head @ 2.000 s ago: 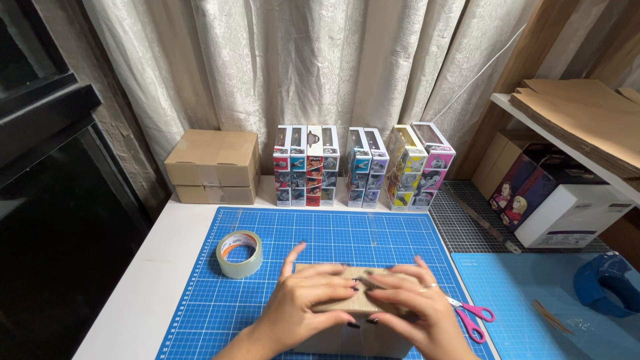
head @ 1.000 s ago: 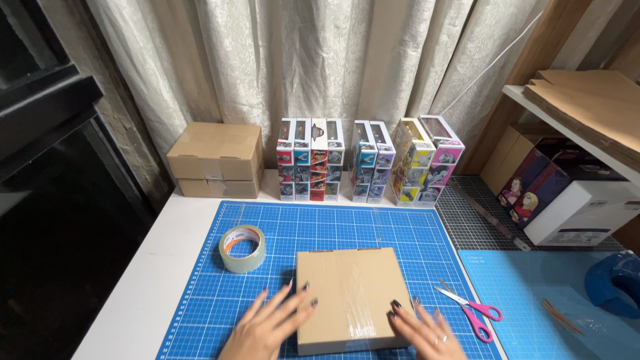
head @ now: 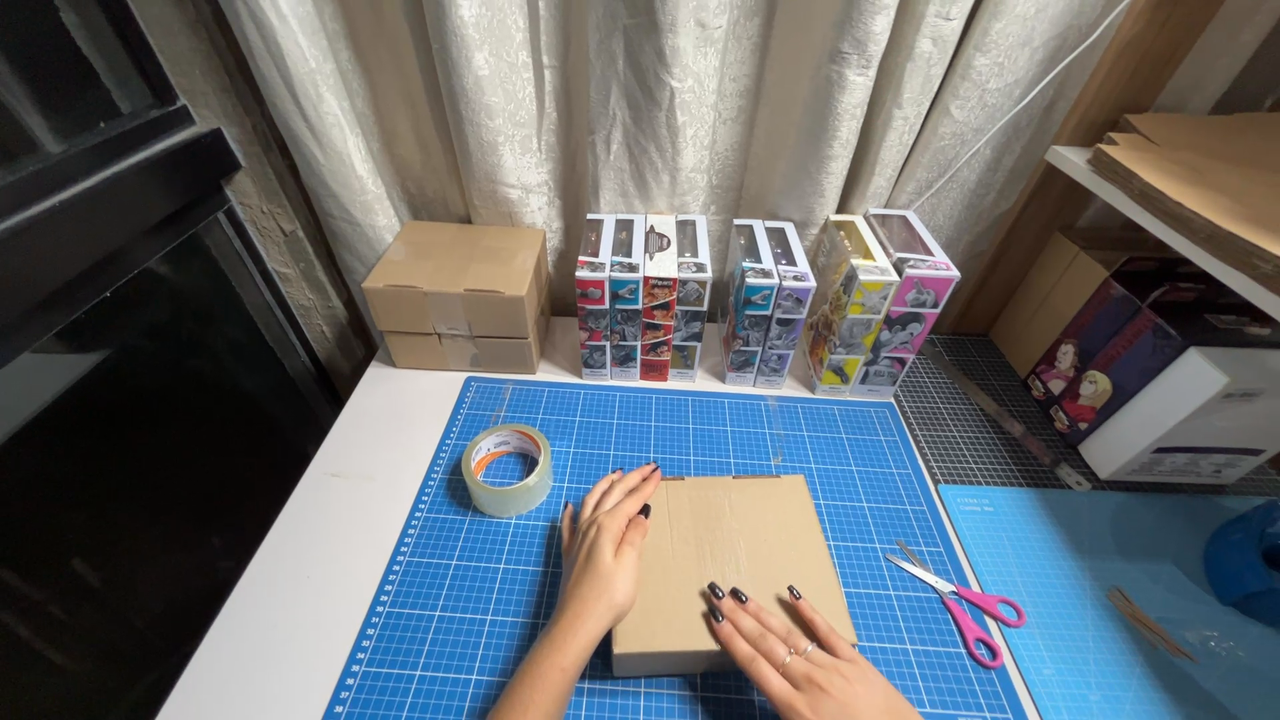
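Observation:
A flat brown cardboard box lies on the blue gridded cutting mat, with clear tape running down its top. My left hand rests along the box's left edge, fingertips near its far left corner. My right hand lies on the near right part of the top, fingers spread; rings show on it. Neither hand grasps anything. Left of the box is a roll of clear packing tape. Partly open scissors with pink handles lie to the right.
Two stacked cardboard boxes stand at the back left, beside several printed window boxes. At right are a white carton, a metal ruler, a light blue mat, a blue object and a shelf with cardboard sheets.
Two seconds ago both hands were together over the box. Since one second ago, my left hand has moved up along the box's left edge and my right hand has come onto its top.

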